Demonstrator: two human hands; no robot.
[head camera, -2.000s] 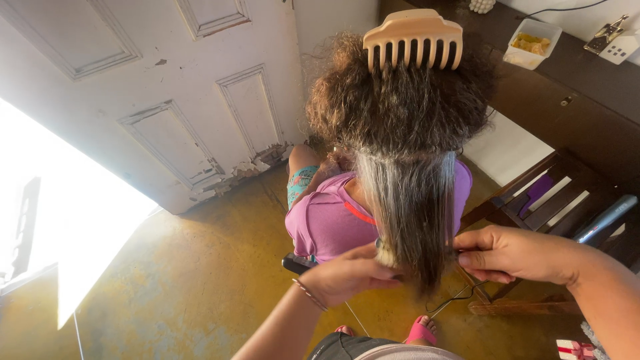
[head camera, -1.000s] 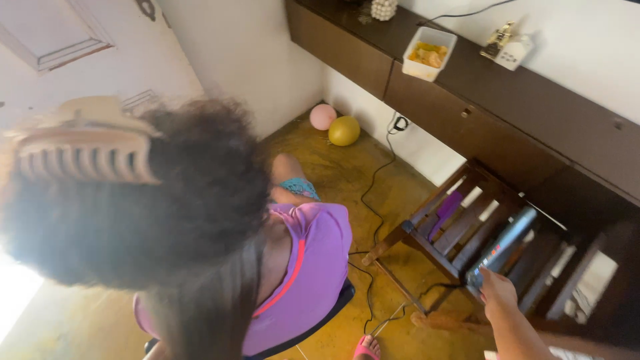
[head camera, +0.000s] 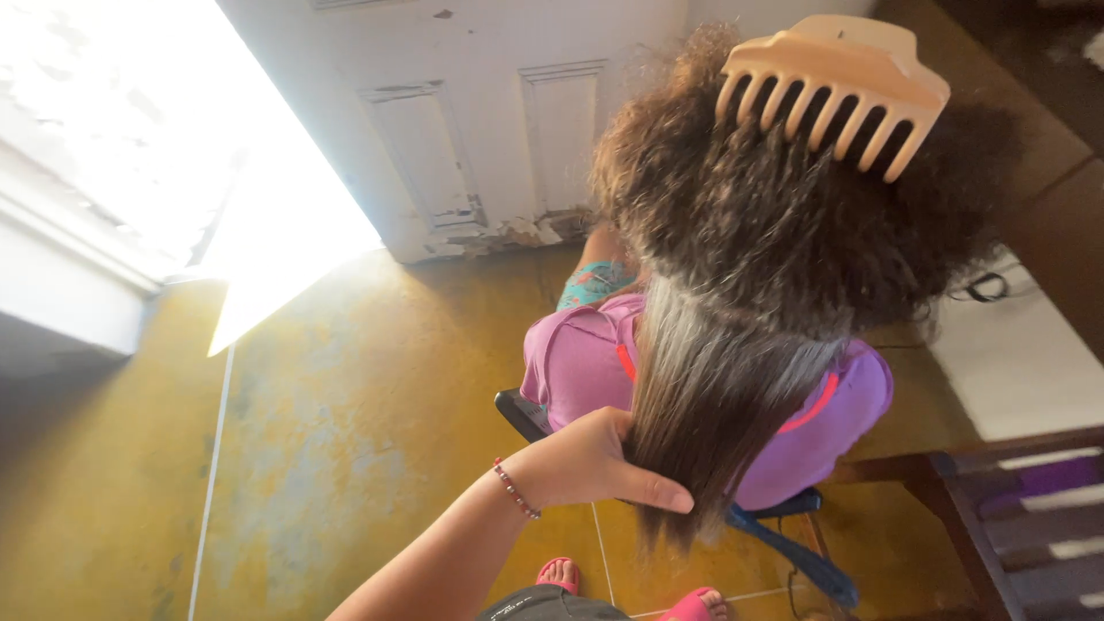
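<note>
A seated person in a purple top (head camera: 580, 366) has thick curly hair (head camera: 742, 216) gathered up with a beige claw clip (head camera: 832, 86). Below it hangs a smooth, straight section of hair (head camera: 716, 392). My left hand (head camera: 617, 470) grips this section near its ends, thumb on top and fingers hidden behind. A dark blue handle (head camera: 802, 561) sticks out from behind the hair ends to the right; what it belongs to is hidden, and I cannot tell whether my left hand also holds it. My right hand is out of view.
A slatted wooden chair (head camera: 957, 517) with a purple item (head camera: 1052, 483) on it stands at the lower right. A white panelled door (head camera: 483, 129) with peeling paint is beyond, beside a bright doorway. My feet in pink sandals (head camera: 690, 605) are below.
Two seconds ago both hands were at the hair; one second ago my right hand touched a blue appliance on the chair, and now it is out of view. The view swung right and back.
</note>
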